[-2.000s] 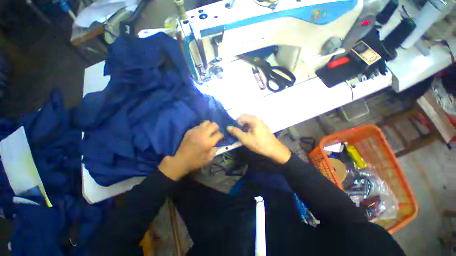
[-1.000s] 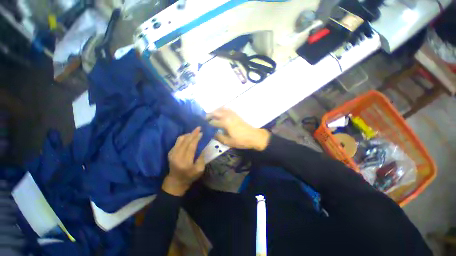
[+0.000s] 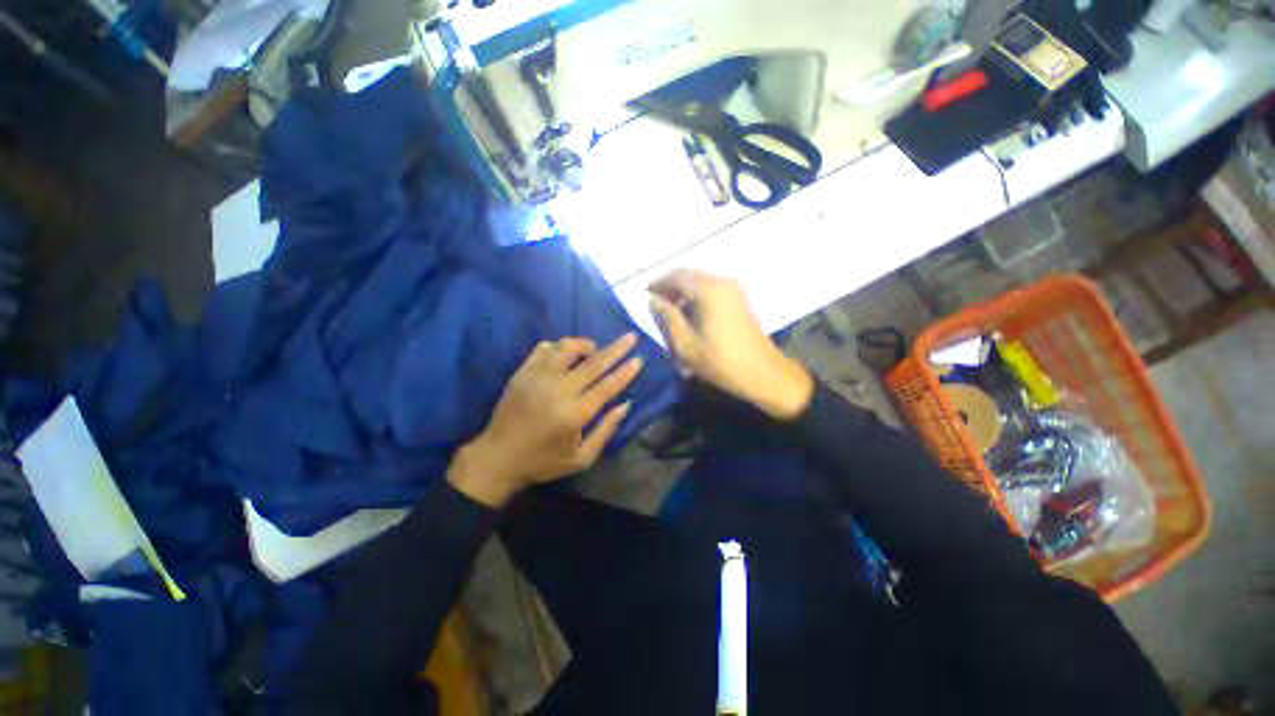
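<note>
The navy garment piece (image 3: 406, 308) lies heaped on the white table (image 3: 839, 231), left of and under the lit needle area of the sewing machine (image 3: 671, 63). The needle itself is lost in glare. My left hand (image 3: 552, 420) lies on the cloth near the table's front edge, fingers spread, pressing it. My right hand (image 3: 720, 336) is at the cloth's right edge, thumb and fingers bent close together. Whether cloth is between them I cannot tell.
Black-handled scissors (image 3: 762, 154) and a small reddish tool (image 3: 706, 171) lie under the machine arm. A black box with a red patch (image 3: 965, 105) is farther right. An orange basket (image 3: 1182, 490) stands below at right. More navy cloth with a white strip (image 3: 87, 490) hangs at left.
The view has shifted. My left hand has gone from pinching the folded cloth to lying spread on it. My right hand has moved off the cloth's fold to its right edge. The cloth lies flatter there.
</note>
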